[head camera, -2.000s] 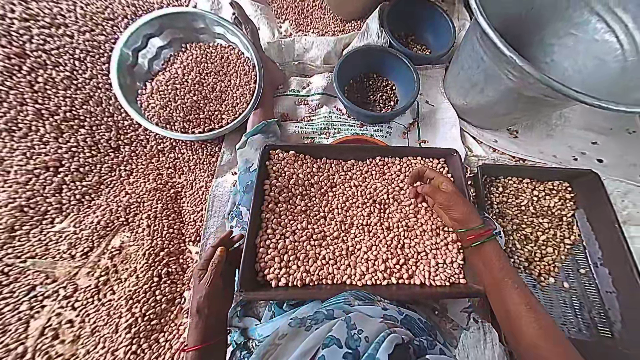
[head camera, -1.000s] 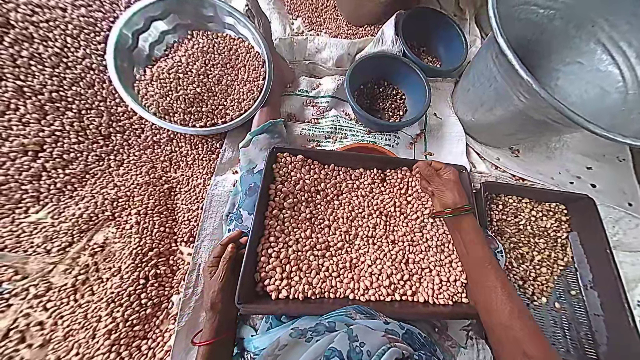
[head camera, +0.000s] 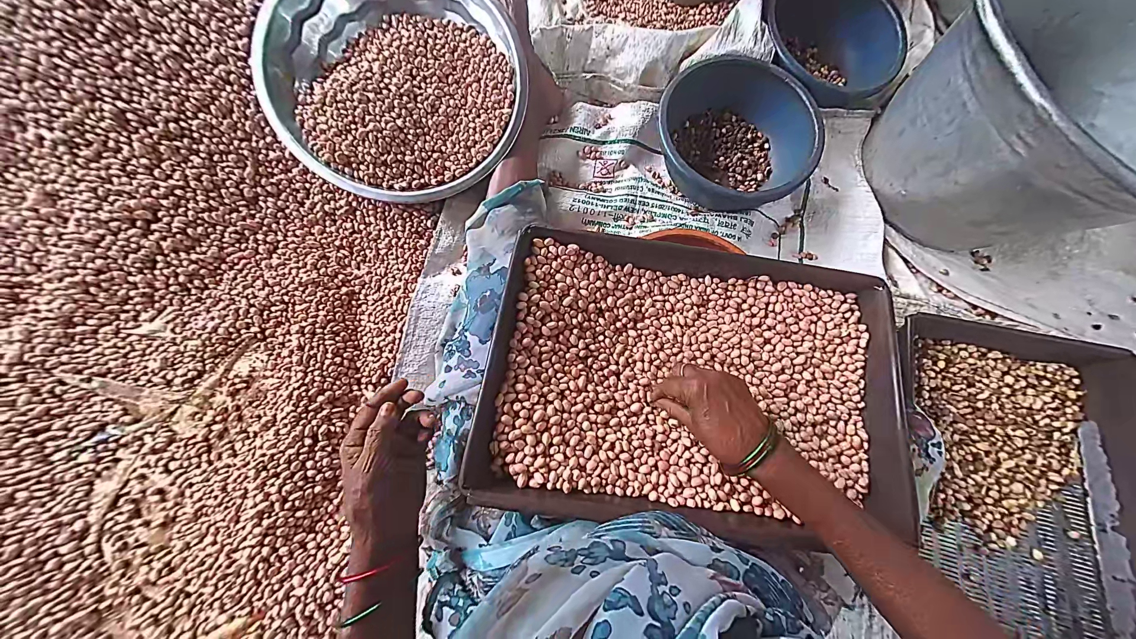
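Note:
A dark rectangular tray (head camera: 486, 417) rests on my lap, spread with pinkish shelled nuts (head camera: 612, 355) that look like peanuts. My right hand (head camera: 714, 413) is over the middle of the tray, its bent fingertips touching the nuts; whether a nut is pinched between them cannot be told. Left of the tray, my left hand (head camera: 386, 444) is raised with fingers apart and slightly curled, holding nothing, beside the blue floral cloth (head camera: 479, 293). To the right stands a second dark tray (head camera: 1105, 390) with darker, mixed pieces at one end and a ridged or slotted bottom.
A large heap of nuts (head camera: 195, 293) covers the left side. A metal basin (head camera: 275, 106) of nuts stands at the upper left. Two blue bowls (head camera: 741, 75) (head camera: 861, 44) with dark pieces, a big metal tub (head camera: 941, 151) and a printed woven sack (head camera: 843, 213) lie beyond the tray.
My right hand has moved from the tray's upper right edge to over the middle of the nuts. My left hand has come away from the tray's left edge.

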